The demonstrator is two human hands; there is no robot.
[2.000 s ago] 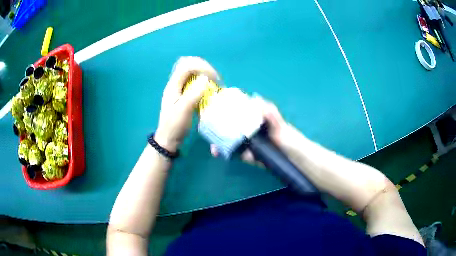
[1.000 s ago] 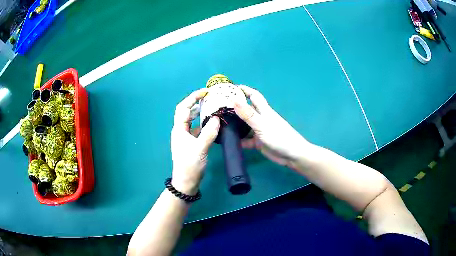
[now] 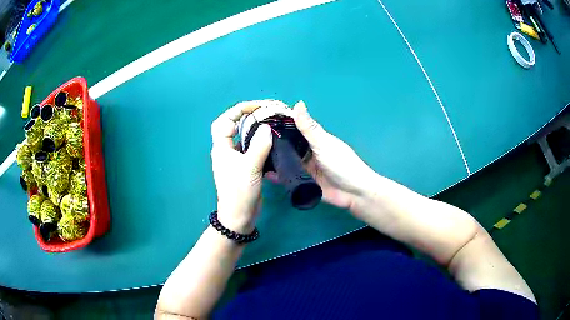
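Note:
A microphone with a white body (image 3: 270, 112) is held over the teal worktop, between both hands. Its black handle (image 3: 292, 164) points toward me, with the round end lowest. Reddish thin lines, perhaps wires, show where the handle meets the body. My left hand (image 3: 237, 169) grips the body's left side, thumb at the handle joint. My right hand (image 3: 331, 162) holds its right side, fingers partly hidden beneath. The gold head is not visible behind the body.
A red bin (image 3: 96, 169) full of gold mesh heads (image 3: 59, 165) stands at left. A yellow cylinder (image 3: 27, 101) lies beyond it. A blue crate (image 3: 32, 31) is at top left. A tape roll (image 3: 520, 50) and hand tools (image 3: 530, 19) lie at top right.
Two seconds ago my left hand was on the gold head. Since then it moved to the body. In the last second the microphone tipped, its handle end rising toward me and its gold head leaving sight.

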